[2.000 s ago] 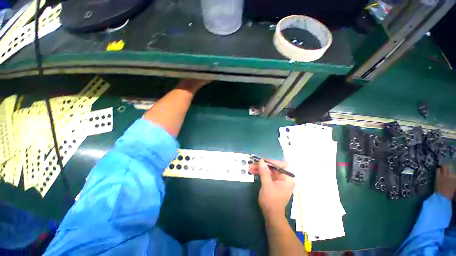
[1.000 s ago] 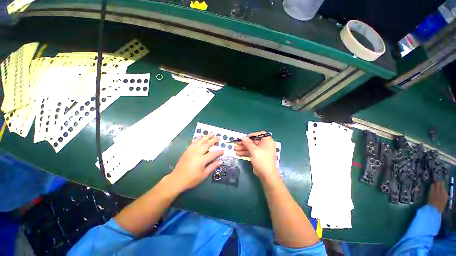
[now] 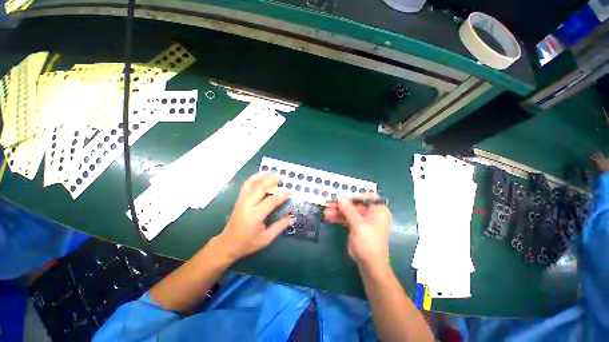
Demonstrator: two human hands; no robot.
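A white adhesive dot sheet [image 3: 319,179] with two rows of dark round spots lies crosswise in front of me. A dark plastic housing [image 3: 306,224] lies flat on the bench just below the sheet. My left hand [image 3: 252,212] is at the sheet's left end, its fingertips on the sheet's lower edge and its thumb at the housing's left side. My right hand [image 3: 360,224] holds the dark slim tweezers [image 3: 368,201] near the sheet's lower right edge. Their tip is hidden by the fingers or blurred.
Stacked white sheets [image 3: 212,163] lie diagonally on the left; another stack [image 3: 444,227] is on the right. Yellowish dot sheets [image 3: 93,100] spread far left. A pile of housings [image 3: 534,217] and a neighbour's sleeve [image 3: 594,247] are far right. A raised shelf holds a tape roll [image 3: 489,41].
My left arm has come back from under the shelf to the sheet. A fresh-looking full sheet and a housing now lie in front. Since one second ago, my right hand has moved slightly right and down.
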